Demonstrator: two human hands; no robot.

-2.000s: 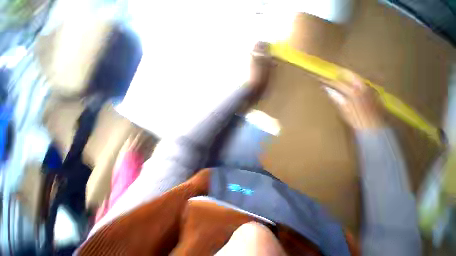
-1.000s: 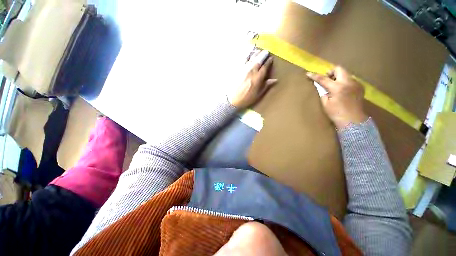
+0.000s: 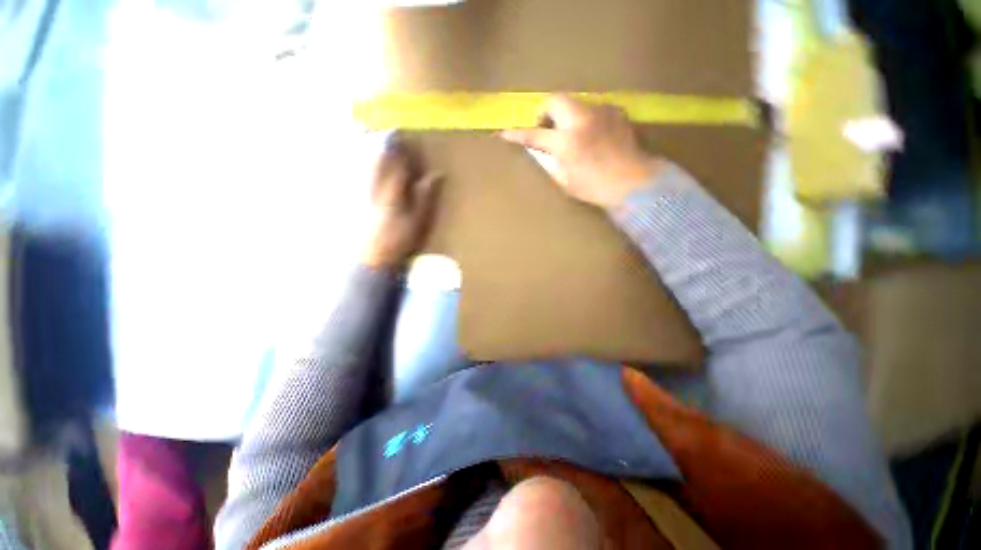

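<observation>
A large flat brown panel (image 3: 559, 236) lies in front of me. A long yellow guide strip (image 3: 463, 111) lies across it, with a dark piece at its right end. My right hand (image 3: 592, 150) rests on the strip's near edge around its middle, thumb and finger at the edge, with a small white cover at the thumb. My left hand (image 3: 402, 199) lies at the panel's left edge, just below the strip's left end. It is blurred, its fingers partly spread, with nothing seen in it.
The glaring white table (image 3: 215, 236) spreads to the left. A dark-sided stack (image 3: 59, 322) is at the far left. A mustard card block (image 3: 839, 118) with a pale tab is at the right. A person's pink sleeve (image 3: 156, 494) shows at lower left.
The view has turned, so the strip now runs level and the scene has shifted left. Both hands keep about the same places by the strip and panel.
</observation>
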